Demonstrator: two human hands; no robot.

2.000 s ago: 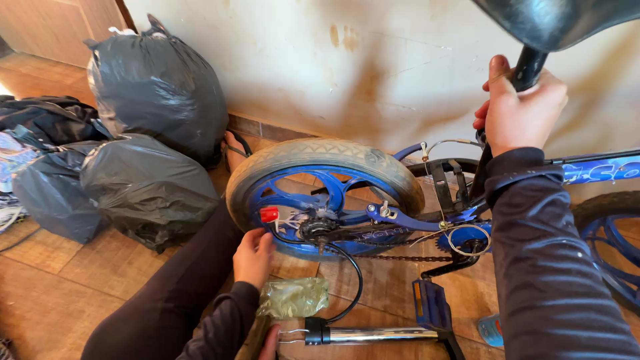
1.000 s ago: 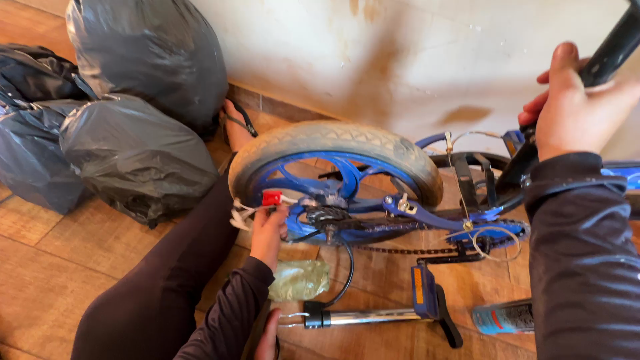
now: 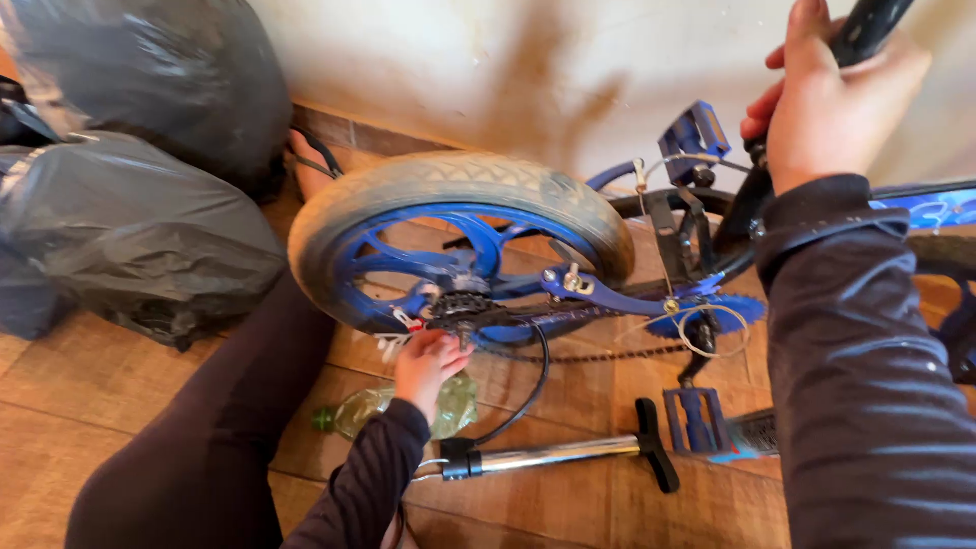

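My right hand [image 3: 839, 99] is wrapped around the black seat post [image 3: 869, 34] of a small blue bicycle at the upper right. My left hand [image 3: 428, 370] is at the rear wheel's axle, its fingertips by the axle end below the black sprocket [image 3: 461, 305]; whether they grip anything is hard to tell. A red and white thing [image 3: 404, 324] shows just beyond those fingers. The rear wheel with its worn tire [image 3: 457, 179] and blue spokes leans over the floor. A floor pump [image 3: 557, 454] lies below, its black hose [image 3: 537, 381] running up to the wheel.
Dark plastic bags [image 3: 145, 229] stand at the left, near a sandaled foot [image 3: 309, 164]. A crumpled green plastic bottle [image 3: 366, 408] lies under my left forearm. A can [image 3: 751, 435] lies beside the blue pedal [image 3: 695, 419]. The wall [image 3: 427, 69] rises behind the wheel.
My left hand has moved from the red thing at the wheel's left side to the axle end. The view has come closer to the wheel. My right hand stays on the seat post.
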